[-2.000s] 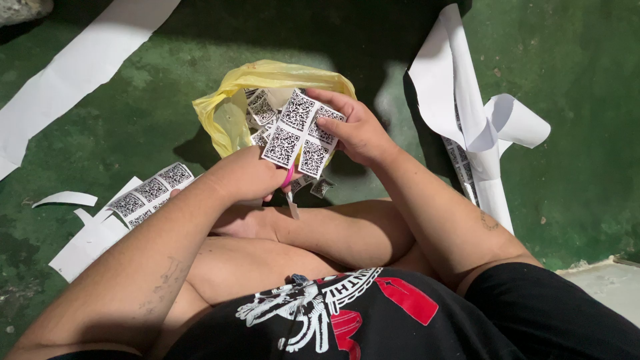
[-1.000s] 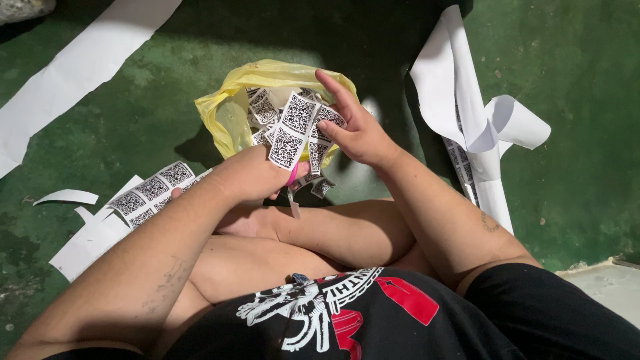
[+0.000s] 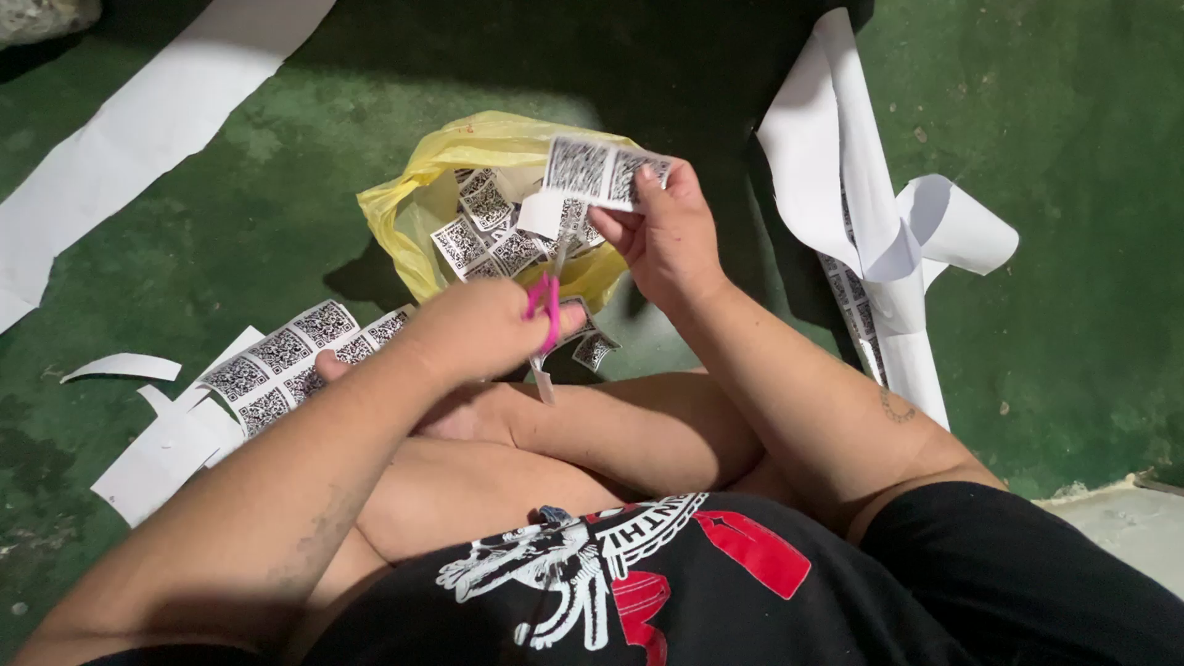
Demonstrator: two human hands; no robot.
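Observation:
Near the middle, my left hand (image 3: 490, 324) holds scissors with pink handles (image 3: 546, 314), their blades pointing up toward the bag. My right hand (image 3: 661, 227) pinches a paper strip of two printed square codes (image 3: 606, 173) between thumb and fingers, above the bag's right side. Beneath both is an open yellow plastic bag (image 3: 407, 231), holding several cut code squares (image 3: 486, 199). A blank white piece (image 3: 540, 215) shows just under the strip; whether it is falling or resting cannot be told. Small printed pieces (image 3: 594, 348) lie right of the scissor handles.
On the green floor at left lie printed code sheets (image 3: 277, 356) and white paper scraps (image 3: 162, 462), partly behind my left forearm. A long white paper strip (image 3: 139, 139) crosses the upper left. Rolled white paper (image 3: 888, 250) lies at right. My folded legs (image 3: 629, 425) are below the bag.
The larger printed piece seen between my hands earlier is no longer there; my right hand now holds a two-square strip. The fingers of my right hand, spread a second ago, have closed on it.

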